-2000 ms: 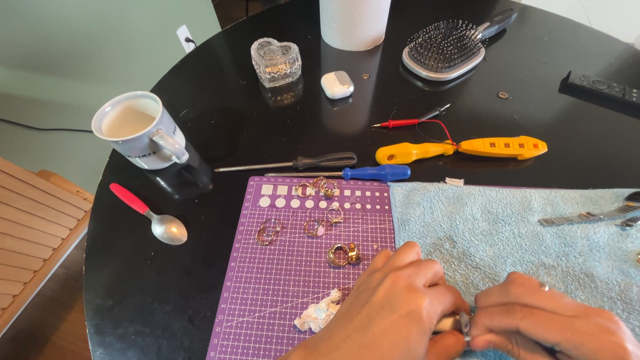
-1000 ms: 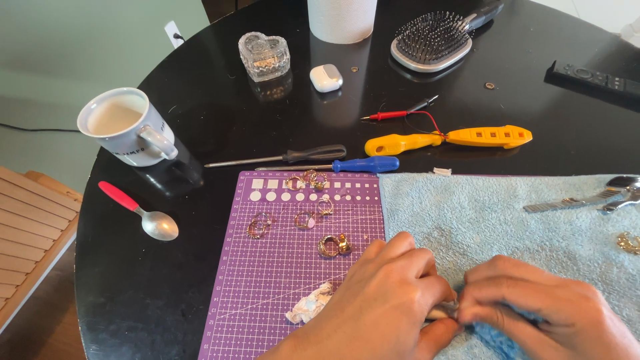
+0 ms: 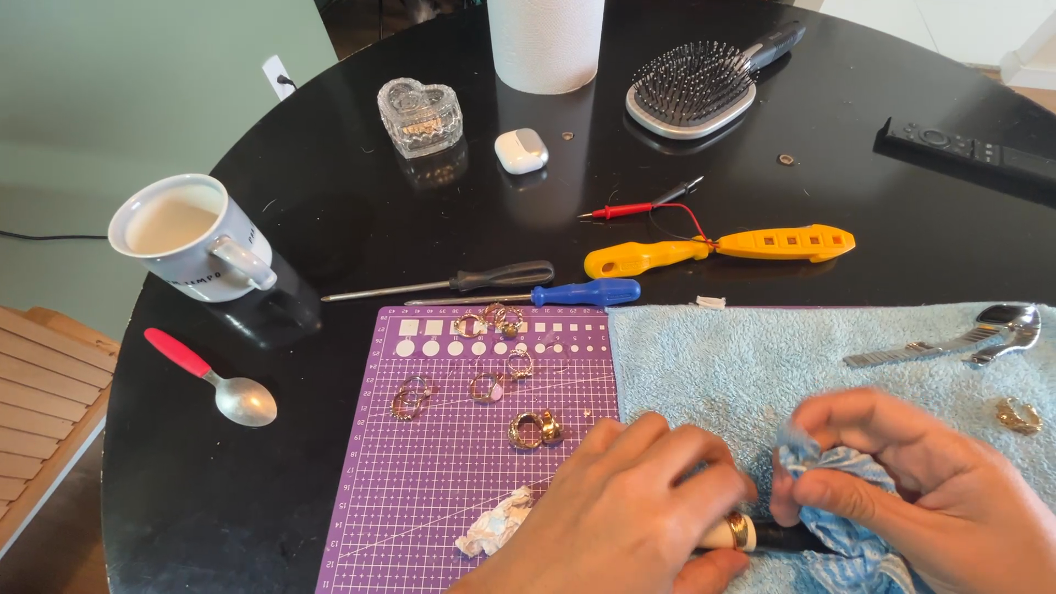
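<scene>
My left hand (image 3: 652, 503) is closed around a pale cylindrical rod that carries a gold-coloured ring (image 3: 740, 530) near its end. A dark shaft (image 3: 788, 538) runs on to the right from it, partly hidden. In my right hand (image 3: 899, 487) a bunched blue-and-white striped cloth (image 3: 854, 516) is pinched between thumb and fingers, just right of the ring. Both hands are over a light blue towel (image 3: 718, 363). Several rings lie on the purple cutting mat (image 3: 429, 478), among them a wide gold-coloured pair (image 3: 535, 430). Crumpled white paper or tissue (image 3: 495, 521) rests beside my left forearm.
Behind the mat lie a black-handled screwdriver (image 3: 503, 276), a blue-handled screwdriver (image 3: 586, 292) and a yellow tester (image 3: 784, 244). A mug (image 3: 194, 239) and spoon (image 3: 246, 402) stand and lie left. A metal watch or bracelet (image 3: 949, 338) and another ring (image 3: 1019, 416) are on the towel's right.
My right hand has opened up somewhat and moved away from my left fingers. The striped cloth and the ring on the rod now show plainly; both were mostly covered before.
</scene>
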